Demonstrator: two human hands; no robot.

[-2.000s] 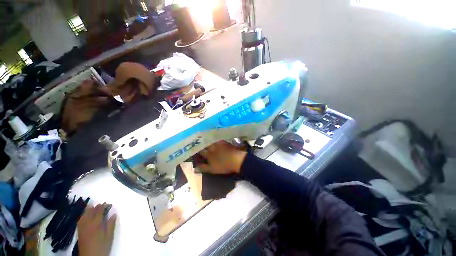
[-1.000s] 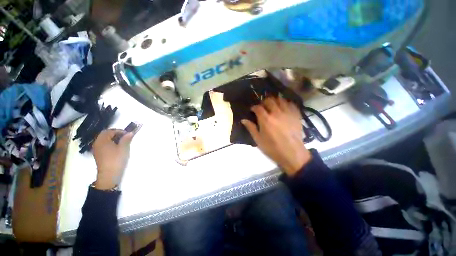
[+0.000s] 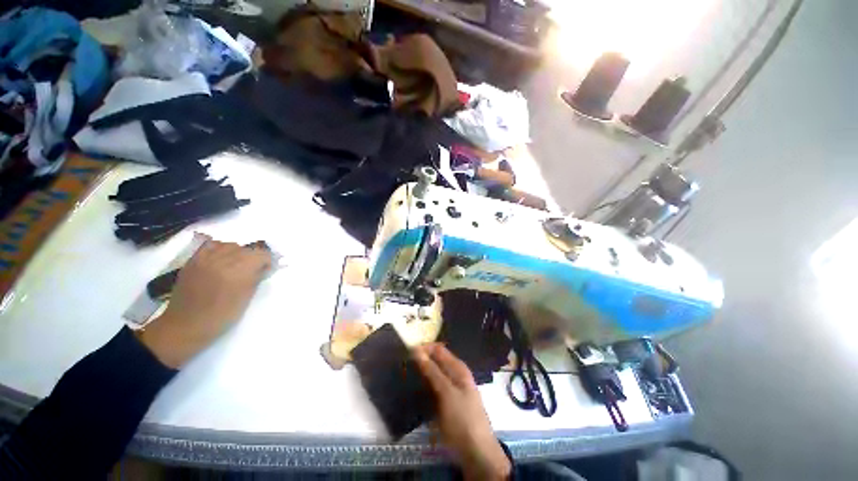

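My right hand [image 3: 453, 395] holds a small black fabric panel [image 3: 393, 380] by its right edge, in front of the needle plate [image 3: 350, 315]. My left hand [image 3: 214, 287] lies over a flat stack of black-and-grey strips [image 3: 162, 284] left of the machine; a dark strip end shows at its fingertips, and whether it grips it is unclear. The white and blue sewing machine [image 3: 555, 272] has its presser foot [image 3: 400, 297] just behind the panel. A pile of dark sewn pieces [image 3: 475, 329] lies under the machine arm.
Black-handled scissors [image 3: 533, 385] lie right of the pile. A fanned bundle of black strips [image 3: 174, 202] lies at the left back. Black and brown garment fabric [image 3: 320, 117] is heaped behind the table. Thread cones [image 3: 602, 85] stand behind the machine. Small tools lie at the table's right end.
My right hand has come from the pile under the arm to the front of the needle plate with a black panel. My left hand has moved onto the flat strip stack. The view has shifted.
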